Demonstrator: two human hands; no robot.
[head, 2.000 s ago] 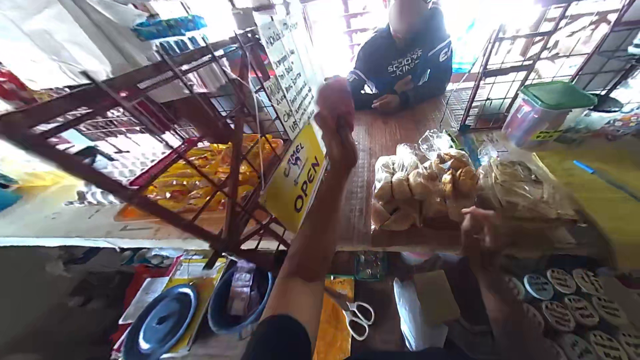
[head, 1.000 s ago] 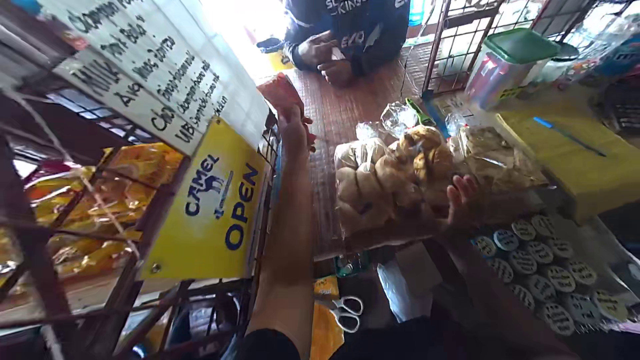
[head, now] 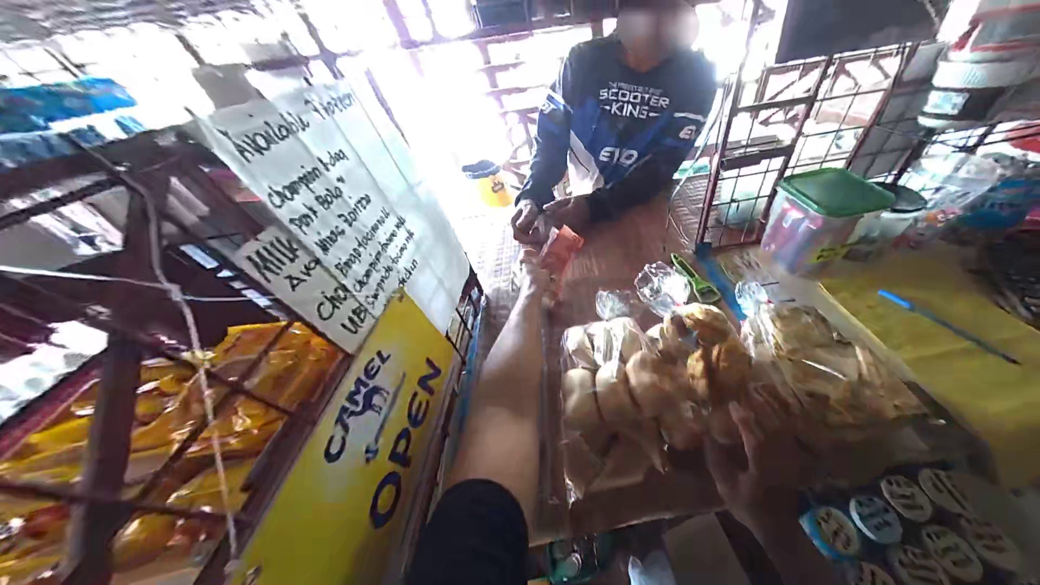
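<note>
My left hand [head: 532, 276] is stretched across the wooden counter [head: 597, 240], its fingers closed on a small red packet [head: 561, 250] close to the hands [head: 552, 218] of a person in a dark blue jersey. Whether those hands touch the packet is unclear. My right hand [head: 751, 451] is low beside clear plastic bags of bread rolls [head: 626, 382], fingers spread, with nothing visibly held. Another clear bag of flat brown pieces [head: 829, 357] lies just beyond it on the right.
A metal grille with a yellow sign [head: 366, 455] and a handwritten list [head: 325, 203] borders the left. At right are a green-lidded tub [head: 829, 215], a blue pen [head: 946, 325] on yellow covering, and several round-lidded containers [head: 877, 520]. Green-handled item [head: 695, 280] lies behind the bread.
My left hand has reached farther over the counter with the red packet, now close to the other person's hands. My right hand remains by the bread bags. The view has tilted up.
</note>
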